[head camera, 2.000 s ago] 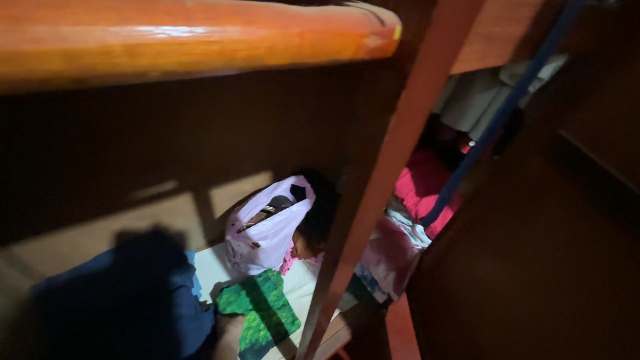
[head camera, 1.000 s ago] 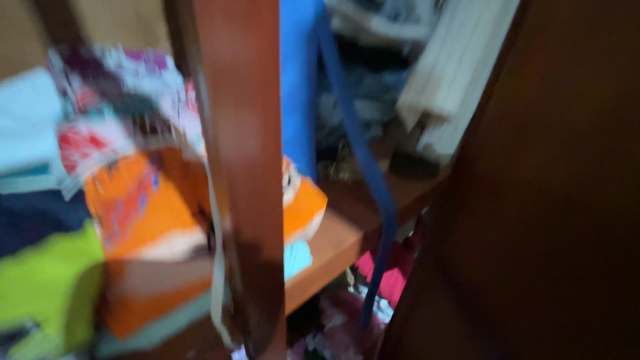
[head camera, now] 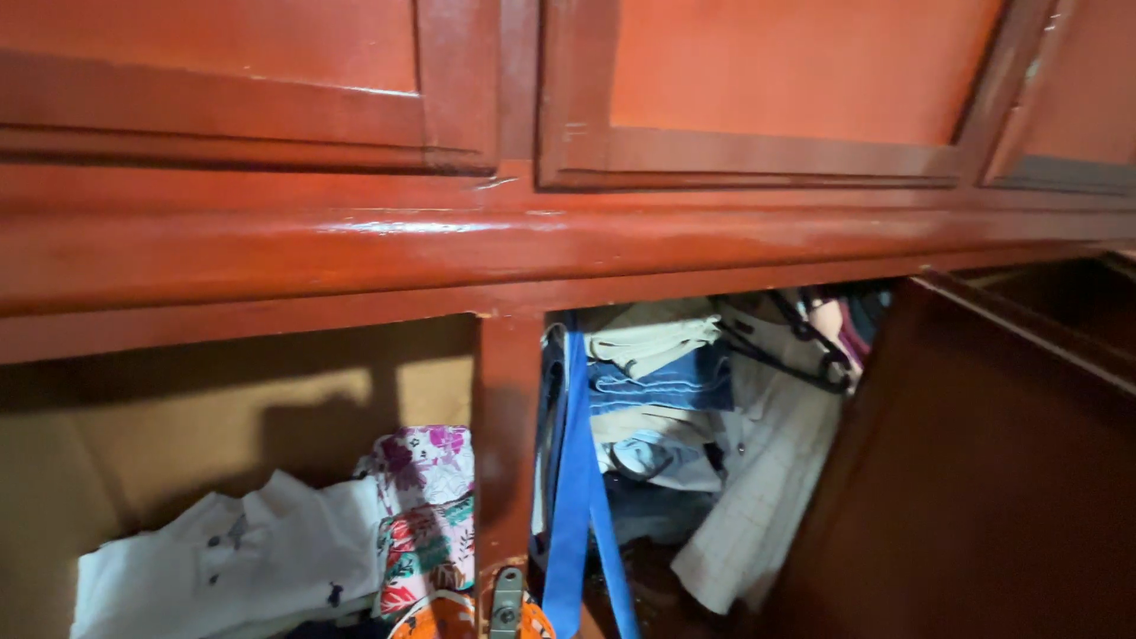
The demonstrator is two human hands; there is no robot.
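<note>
Neither of my hands shows in the head view. At the lower left of the open wooden wardrobe lies a folded white garment (head camera: 231, 559) with small dark motifs. Beside it are a purple-and-white floral cloth (head camera: 430, 461), a red, green and pink leaf-patterned cloth (head camera: 430, 550) and part of an orange item (head camera: 435, 618). Right of the upright post, a blue strap (head camera: 572, 497) hangs down in front of stacked folded clothes, among them blue denim (head camera: 661, 383) and a cream cloth (head camera: 652, 333). A pale checked garment (head camera: 768, 479) hangs near a black hanger (head camera: 785, 346).
Closed reddish-brown upper cabinet doors (head camera: 790, 80) span the top above a thick wooden rail (head camera: 444, 244). The upright post (head camera: 510, 426) divides the compartments and carries a metal latch (head camera: 507, 603) low down. A dark open door (head camera: 967, 479) stands at the right.
The view has swung up from the lower shelves to the upper doors and the compartments beneath them. The lime-green cloth seen one second ago is out of view.
</note>
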